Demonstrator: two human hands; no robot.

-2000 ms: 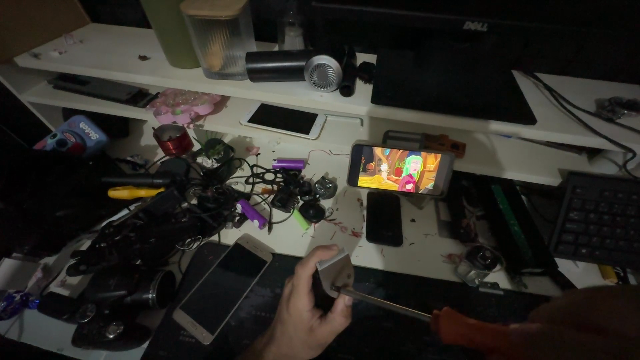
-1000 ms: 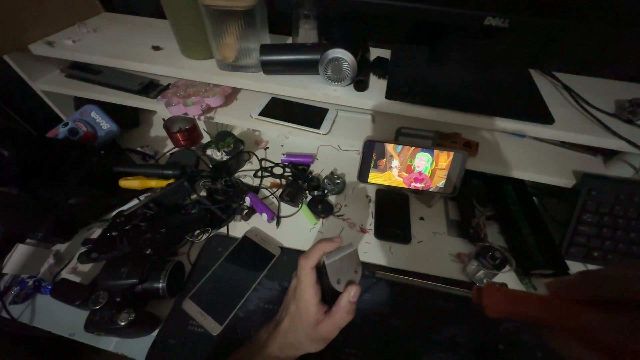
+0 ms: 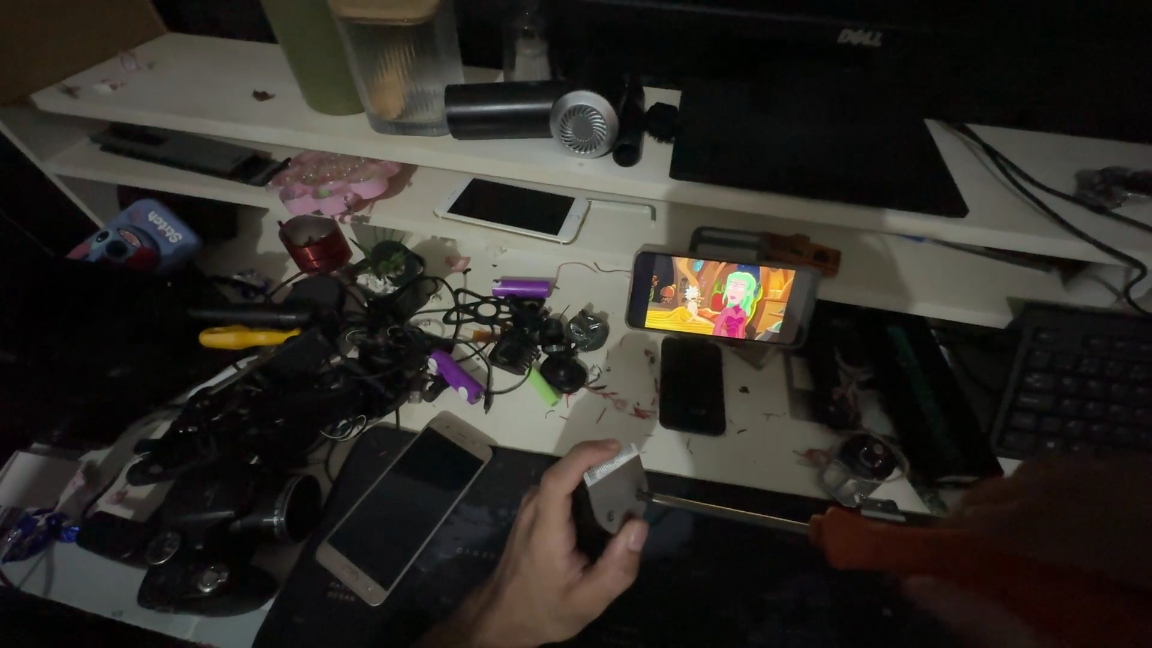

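My left hand (image 3: 571, 549) grips a small dark device with a grey metal plate (image 3: 616, 493), its toothed edge facing up; it looks like a hair clipper head. From the right, the thin metal shaft of a screwdriver (image 3: 733, 511) reaches the plate, its tip at or very near a screw hole. The screwdriver's orange handle (image 3: 886, 544) lies in my right hand (image 3: 1035, 549), which is dark and blurred. A gold-framed smartphone (image 3: 405, 508) lies left of my left hand, and a black phone (image 3: 692, 385) lies beyond the device.
A propped phone (image 3: 720, 297) plays a cartoon. Tangled cables, purple battery cells (image 3: 456, 376) and a yellow handle (image 3: 248, 337) crowd the left, with a camera (image 3: 211, 540) nearer. A small motor-like part (image 3: 866, 456) and a keyboard (image 3: 1075, 387) are at right. A white shelf (image 3: 630, 171) spans the back.
The screwdriver tip, apart from the metal plate a second ago, is back at the plate. My left hand keeps its hold on the device.
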